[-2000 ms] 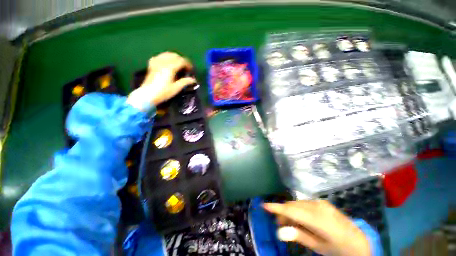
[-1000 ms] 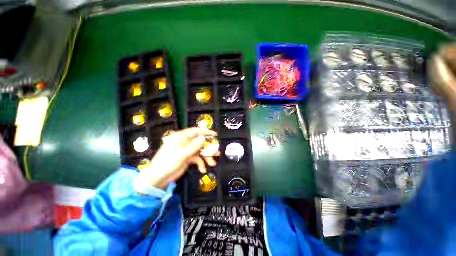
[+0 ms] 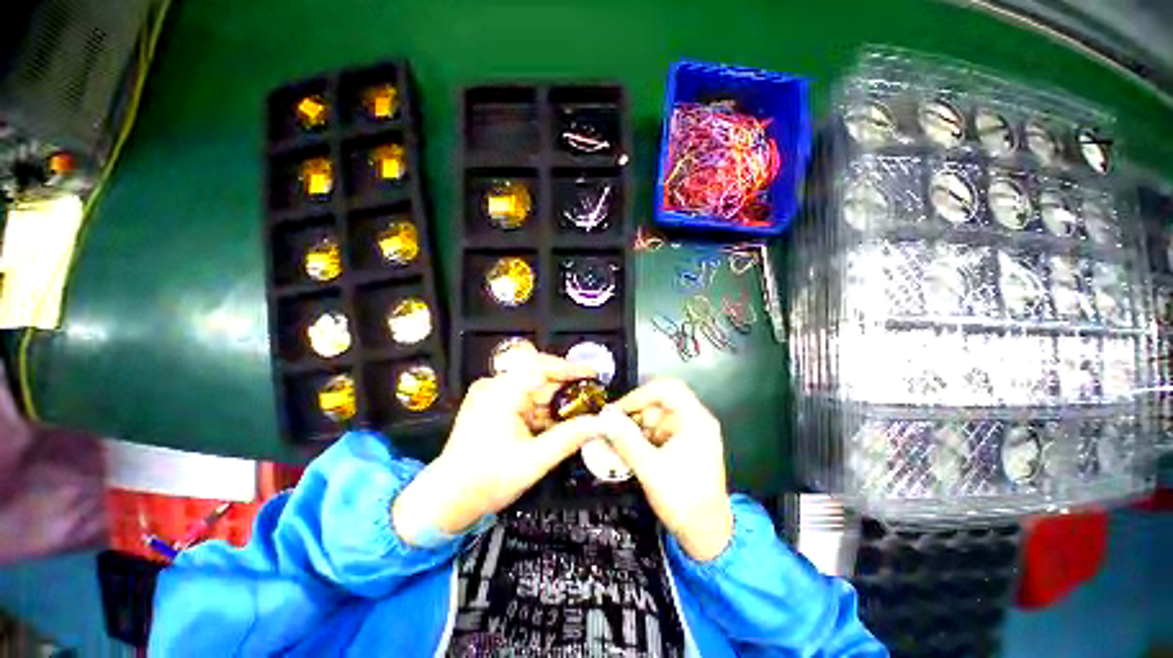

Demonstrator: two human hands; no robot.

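Observation:
My left hand (image 3: 495, 437) holds a round unit with an amber face and dark rim (image 3: 578, 399) over the lower part of the middle black tray (image 3: 547, 167). My right hand (image 3: 669, 450) touches the unit's right side and holds a pale round silver disc (image 3: 606, 459) just below it. The middle tray has amber units in its left column and darker or violet-white units in its right column. Its top left pocket is empty. Both hands hide the tray's lowest pockets.
Another black tray (image 3: 300, 283) of amber units stands left. A blue bin (image 3: 670, 144) of tangled wires is right of the middle tray, with loose wires (image 3: 701, 321) below it. Clear blister trays (image 3: 836, 276) stand at right, a red bin (image 3: 1064, 559) below. A person's sleeve (image 3: 52, 482) shows at far left.
My right hand has come back from the far right with a silver disc and met my left hand. My left hand has lifted an amber unit from the tray. The view has shifted.

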